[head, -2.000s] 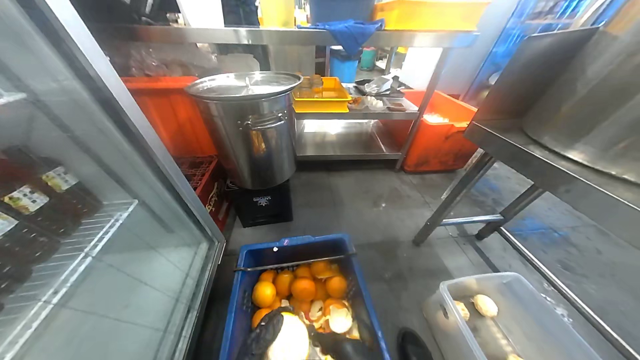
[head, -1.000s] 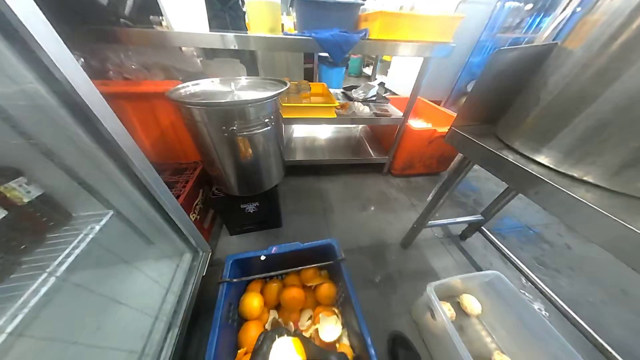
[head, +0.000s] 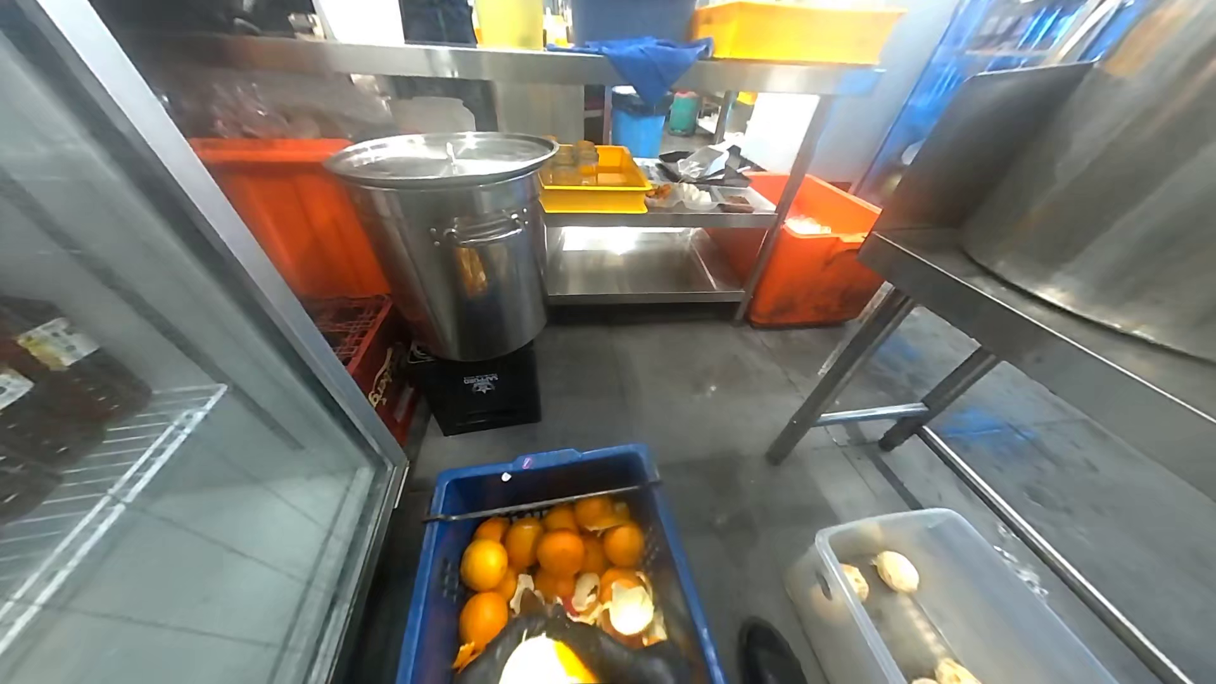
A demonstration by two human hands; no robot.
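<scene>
At the bottom edge, above a blue plastic crate (head: 670, 560), my two hands wear dark gloves and are partly cut off. My left hand (head: 508, 638) and my right hand (head: 632, 655) hold a partly peeled orange (head: 543, 662) between them, overexposed white with an orange patch. Unpeeled oranges (head: 560, 551) fill the far part of the crate. Nearer my hands lie pieces of peel (head: 586, 591) and a pale, bright round piece (head: 630, 608). To the right, a clear plastic bin (head: 959, 579) holds several pale peeled fruits (head: 896, 572). A thin dark rod (head: 541, 503) crosses the crate.
A glass door (head: 237, 532) with a metal frame stands at the left. Ahead, a lidded steel pot (head: 465, 256) rests on a black crate (head: 484, 389). Beyond are a steel table (head: 475, 63) and an orange bin (head: 807, 275). A steel stand (head: 1035, 351) rises at the right; a dark shoe (head: 768, 651) shows below.
The orange between my hands now shows an orange patch beside the white; two seconds ago it looked almost all white. My hands have stayed over the near part of the crate.
</scene>
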